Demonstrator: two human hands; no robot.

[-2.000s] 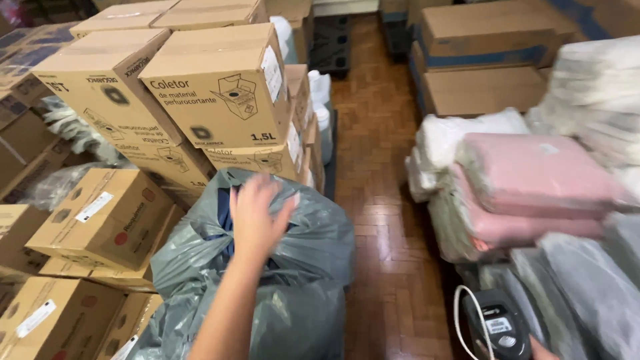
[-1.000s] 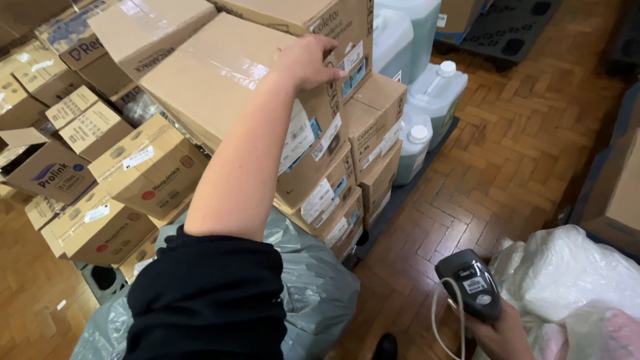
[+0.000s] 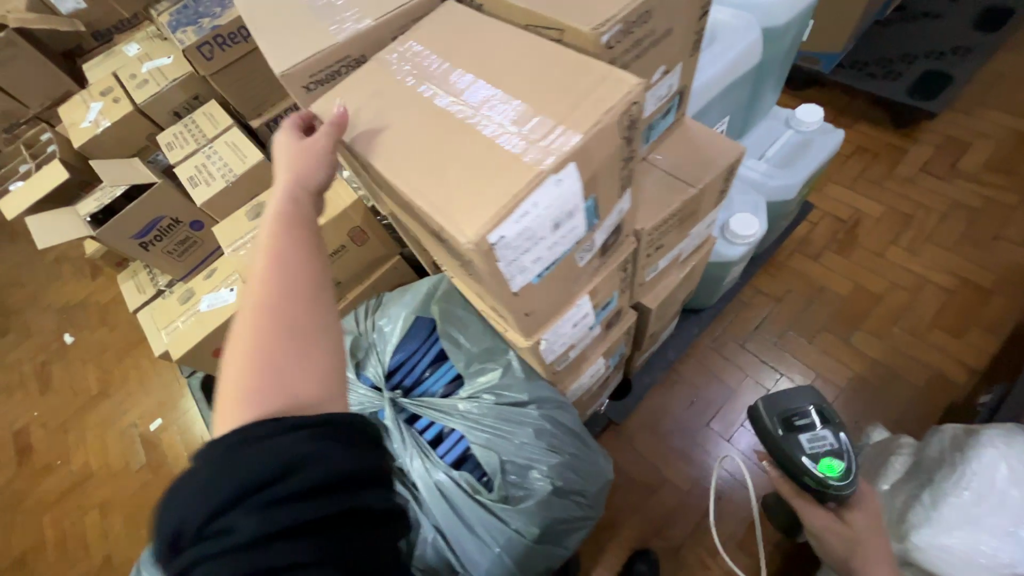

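Observation:
My left hand [image 3: 308,152] is at the near left corner of a taped cardboard box [image 3: 480,120], its fingers curled; whether it grips the edge cannot be told. The box tops a stack and bears white labels on its end. In my right hand [image 3: 840,512], at the lower right, is a black handheld barcode scanner [image 3: 804,444] with a green light lit and a white looped cord or strap [image 3: 714,512] beside it. Below the stack, a grey-green plastic bag [image 3: 512,448] is gathered around dark blue items [image 3: 424,360], which show through its openings.
Cartons [image 3: 172,224], some with raised flaps, crowd the left. Behind the stack stand translucent jugs of pale green liquid [image 3: 788,152] with white caps, on a dark pallet [image 3: 720,320]. A plastic-wrapped white bundle [image 3: 968,488] lies at the lower right. The floor is wooden parquet [image 3: 904,264].
My left hand was over the bag, then on the stack's labelled end, and is now at the top box's left corner. The scanner's green light now shows. The view has turned and tilted down.

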